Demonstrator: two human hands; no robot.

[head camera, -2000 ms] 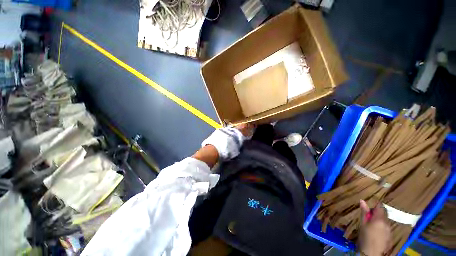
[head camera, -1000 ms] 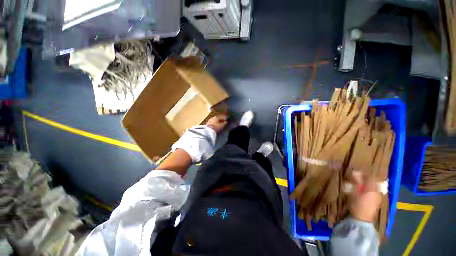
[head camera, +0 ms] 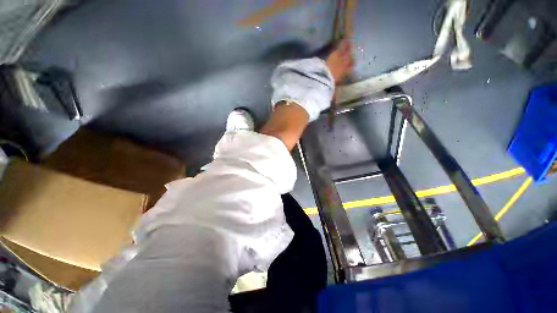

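Note:
My left hand [head camera: 342,60] reaches out at the upper centre, blurred, with its fingers closed around a thin brown strap [head camera: 343,21]. The strap runs up to the top edge, and a bit shows below the hand. My right hand is not in view. A blue bin [head camera: 427,275] fills the lower right corner, very near the camera and cut off by the edge; its contents are not visible. A shiny metal-frame stool [head camera: 394,180] stands below and right of my left hand.
A brown cardboard carton [head camera: 73,214] lies on the floor at the left. A second blue bin [head camera: 537,134] is at the right edge. A pale bar [head camera: 397,74] runs right from near my left hand. Yellow lines cross the grey floor [head camera: 171,73].
My left hand has left the carton and swung right and forward to a strap. The carton is now farther left. My right hand has gone out of view; the strap-filled bin view is now only blue plastic.

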